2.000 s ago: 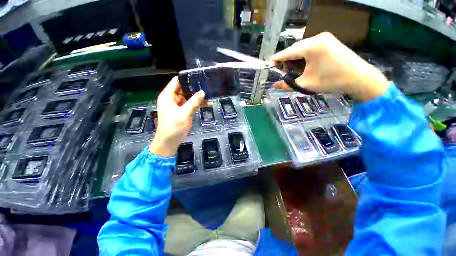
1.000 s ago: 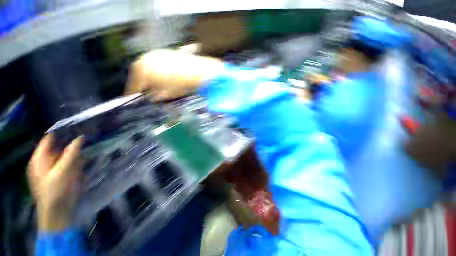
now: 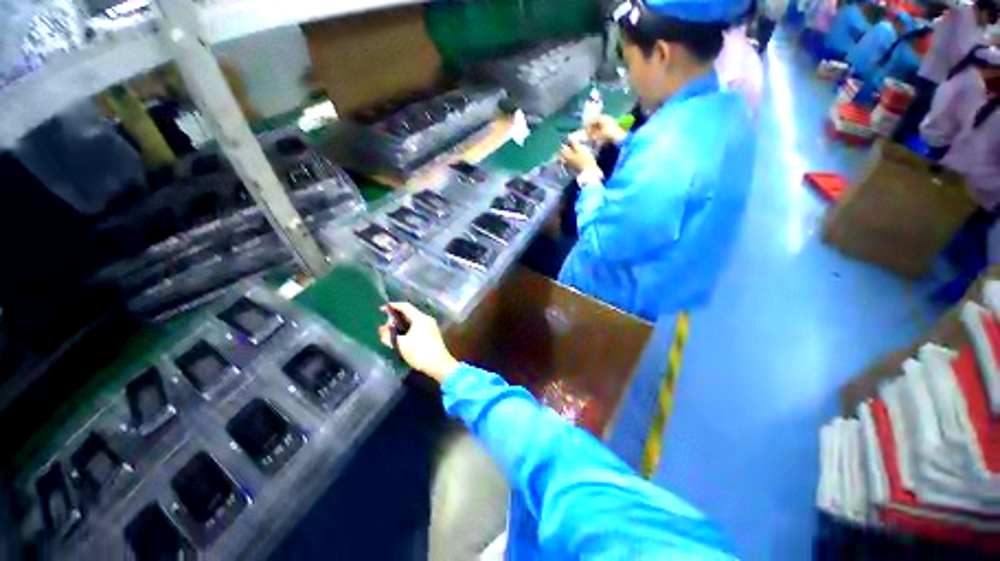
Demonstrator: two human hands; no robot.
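My right hand [image 3: 422, 345] is at the near edge of the green bench, between two trays. It is closed around dark tweezers [image 3: 397, 319]; their thin tip points up and away, faintly seen. My left hand is not in view. The clear work tray [image 3: 378, 397] lies at lower left with black phone-like devices [image 3: 261, 428] in its two rows of pockets. No device shows in my right hand.
The neighbouring clear tray [image 3: 436, 287] holds several black devices. A brown carton [image 3: 592, 318] with reddish scraps stands below the bench. A metal post [image 3: 247, 153], stacked trays [image 3: 208, 241], a seated worker in blue [image 3: 669, 186] and a red-white stack [image 3: 921, 438] surround.
The view has swung right. The device and my left hand, seen earlier, are out of the picture. My right hand has come down from above the trays to the bench edge.
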